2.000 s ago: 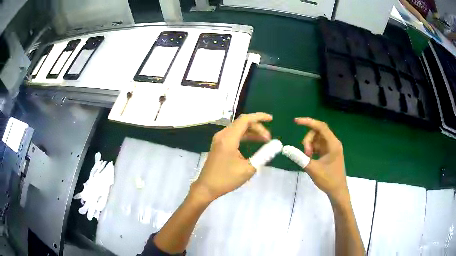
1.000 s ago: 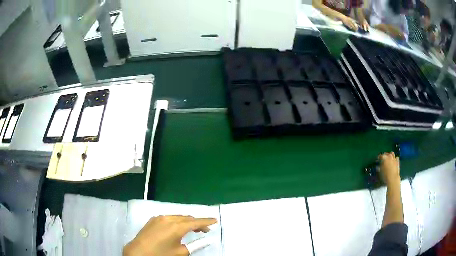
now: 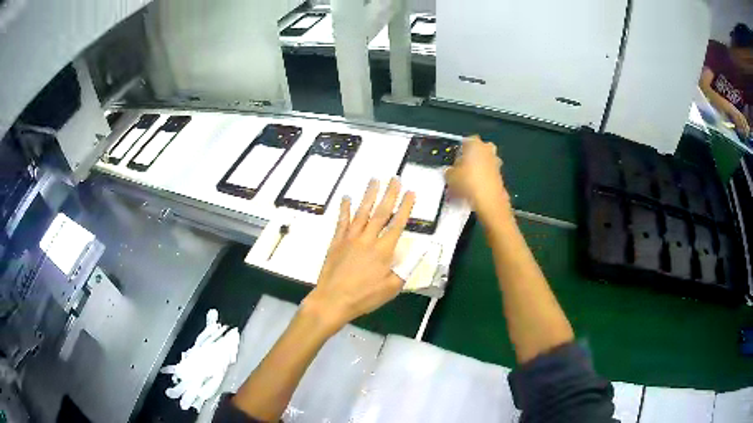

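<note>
A black phone middle frame [image 3: 432,150] is at the right end of the white feed table [image 3: 198,178]. My right hand [image 3: 479,172], blurred, grips its upper right edge; the fingertips are partly hidden. My left hand [image 3: 359,260] is palm down with fingers spread, its fingertips beside the frame's lower left side. A white finger cot covers the left thumb. Two frames, one nearer [image 3: 320,172] and one farther left [image 3: 260,161], lie side by side on the table. Two more lie at the far left end.
A black blister tray [image 3: 660,219] lies on the green conveyor [image 3: 528,277] at right. White gloves or finger cots [image 3: 204,361] are heaped by the grey machine [image 3: 136,306]. White foam sheets [image 3: 446,380] line the near edge. A person [image 3: 731,78] is at upper right.
The view has swung left. My right hand has moved from the right of the belt to the table with a frame. My left hand has moved over the table's front edge.
</note>
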